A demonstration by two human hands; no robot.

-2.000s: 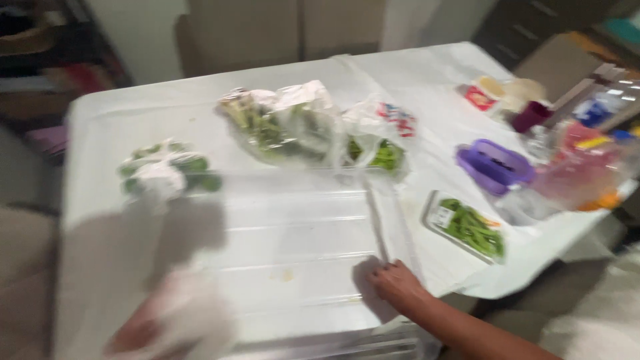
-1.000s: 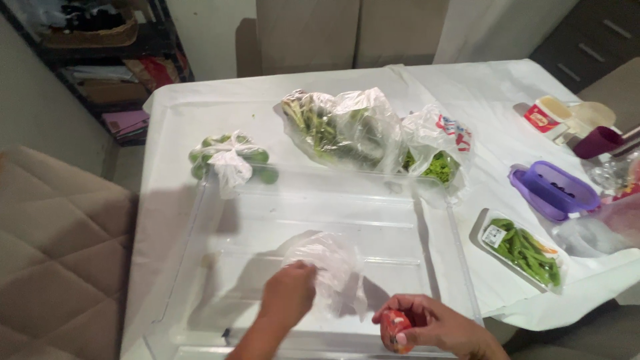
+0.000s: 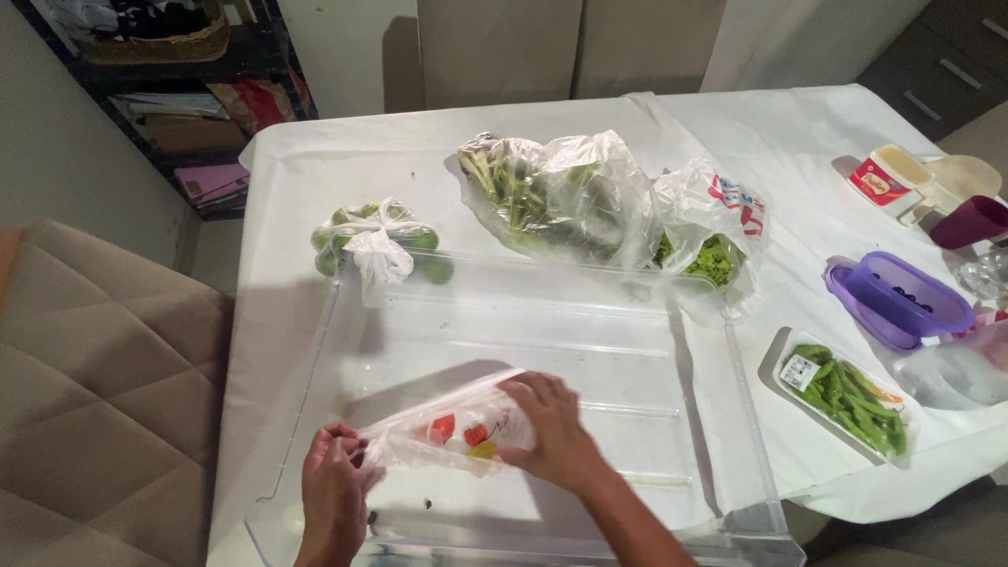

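Note:
Over a clear plastic drawer (image 3: 535,327), both my hands grip a thin translucent plastic bag (image 3: 441,402). Pinched in my left hand (image 3: 335,465) is the bag's gathered left end. My right hand (image 3: 547,425) holds its right side, thumb below and fingers on the upper edge. Through the film show small red peppers (image 3: 476,434) and a yellow one (image 3: 483,450). A knotted bag of round green produce (image 3: 378,236) lies by the drawer's far left corner. Bagged leafy greens (image 3: 551,197) and a bag with lettuce (image 3: 713,260) lie along its far edge.
On the white-covered table (image 3: 315,157), a wrapped tray of green peppers (image 3: 846,398), a purple container (image 3: 913,295), a margarine tub (image 3: 890,181) and a dark purple cup (image 3: 972,223) sit at the right. A padded chair (image 3: 110,394) is at the left; shelves (image 3: 244,71) stand behind.
My right hand, which held a red item at the drawer's right side, has moved left onto the bag. Red and yellow peppers now show inside the bag.

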